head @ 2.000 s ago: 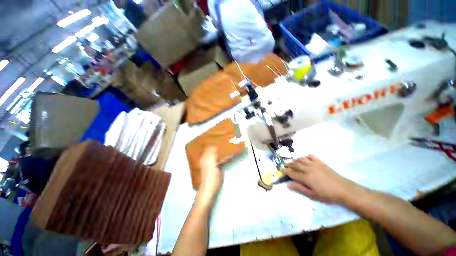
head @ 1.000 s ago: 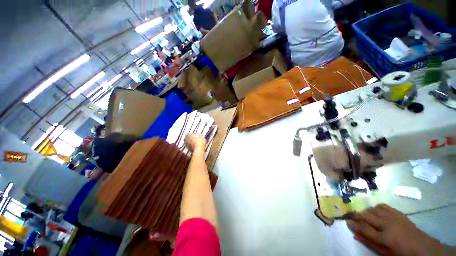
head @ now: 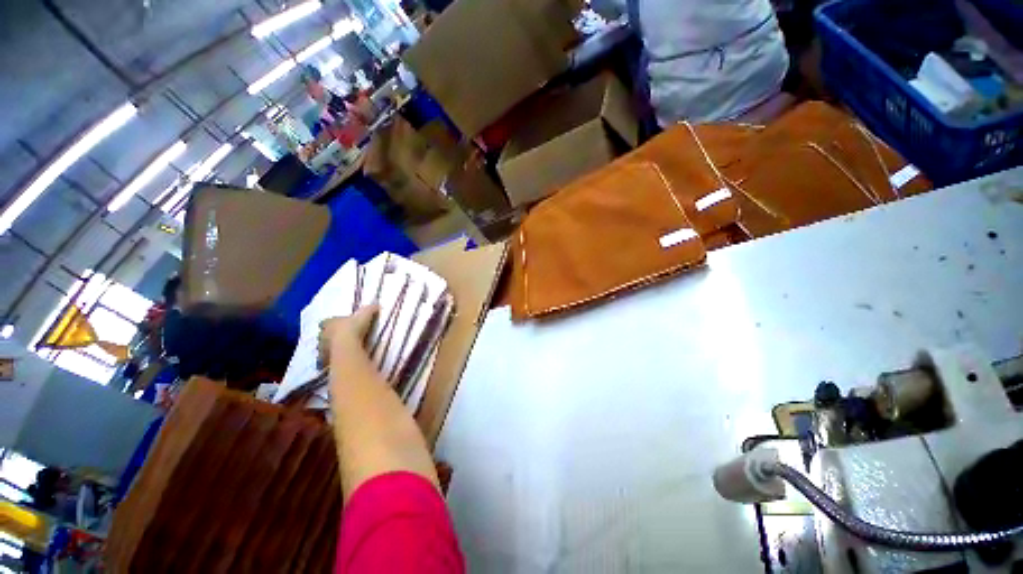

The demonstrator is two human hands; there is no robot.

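Note:
My left hand reaches to the fanned pile of white backing panels at the left. Its fingers are on a white panel at the pile's left side, which is spread apart from the others. The fingertips are partly hidden, but they seem to hold that panel. The stacked brown panels stand in front of the pile, partly behind my forearm. My right hand is out of the picture.
Tan-orange panels with white tabs lie along the table's back edge. The sewing machine head is at lower right. Cartons, a blue crate and a person in white are behind.
The view has shifted, and my right hand has left it. My left hand was on the white pile and is now at its left side, with one white panel spread out leftward.

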